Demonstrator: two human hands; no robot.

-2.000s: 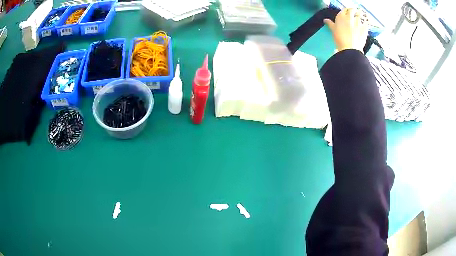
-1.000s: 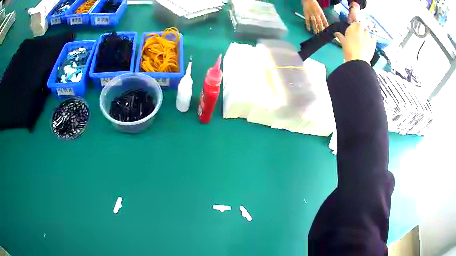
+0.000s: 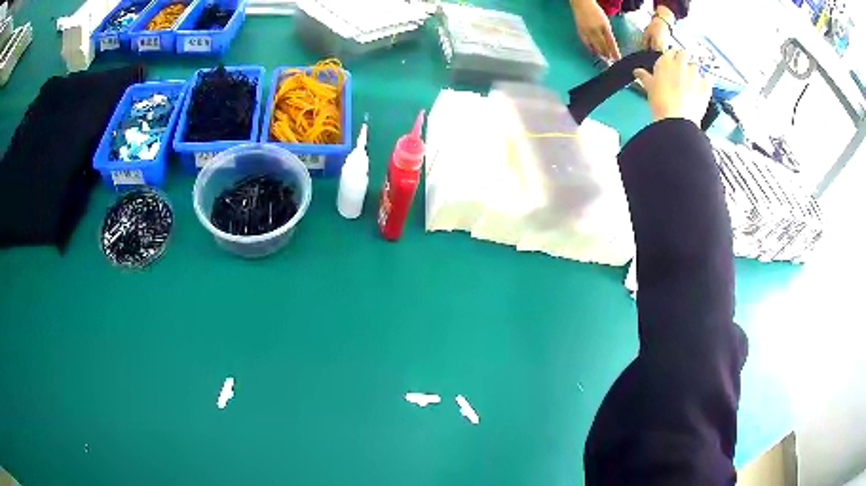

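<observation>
My right hand (image 3: 680, 85) reaches to the far right of the table. Its fingers are on a bundle of black straps (image 3: 608, 84), which curves down to the left of the hand. The fingers' far side is hidden. My left hand is not in view. Left of my sleeve lie white cards (image 3: 465, 180), with translucent sleeves (image 3: 558, 157) on top held by a thin yellow rubber band. To the right of my sleeve is a fanned stack of white cards with black slots (image 3: 767, 204).
Another person's hands (image 3: 596, 30) are beside the straps. A red bottle (image 3: 402, 185), white bottle (image 3: 353, 180), round tub (image 3: 252, 201), round dish (image 3: 137, 228) and blue bins (image 3: 328, 159) stand left. A black fabric sheet (image 3: 52, 152) lies far left. White scraps (image 3: 423, 399) lie nearer.
Another person's hands have come in at the top right, beside the straps. The straps' left part now arches more. The view has shifted slightly; my right hand stays on the straps.
</observation>
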